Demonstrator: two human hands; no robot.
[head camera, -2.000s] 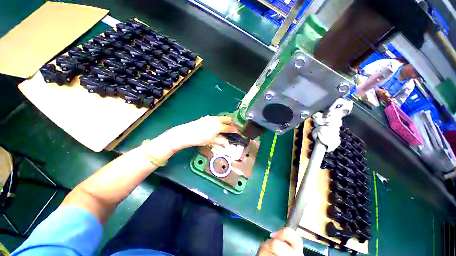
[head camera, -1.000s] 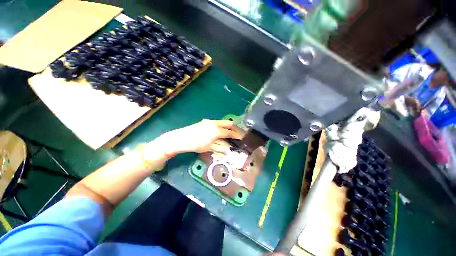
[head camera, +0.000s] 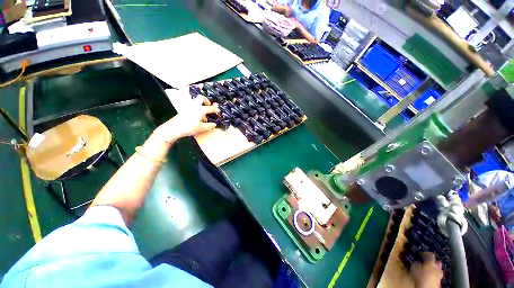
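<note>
My left hand (head camera: 194, 118) is at the left stack, its fingertips touching the black parts (head camera: 256, 107) at the end of the rows; whether it grips one is unclear. My right hand (head camera: 427, 272), partly cut off by the bottom edge, is over the black parts (head camera: 420, 233) of the right stack; its fingertips are hidden. The light metal fixture (head camera: 309, 194) on the brown plate holds no black part. A pale ring (head camera: 305, 221) lies at the plate's near edge. The press lever (head camera: 458, 256) hangs beside my right hand, not held.
The press face plate (head camera: 408, 174) and green frame stand right of centre, above the green base (head camera: 317, 254). A tan cardboard sheet (head camera: 183, 58) lies behind the left stack. A round stool (head camera: 70, 146) stands at the left. A person's arms show at the top, with blue bins (head camera: 394, 70) beyond.
The view has swung left. My left hand has left the fixture and reached the left stack. The black part at the fixture is gone. My right hand is off the lever and over the right stack.
</note>
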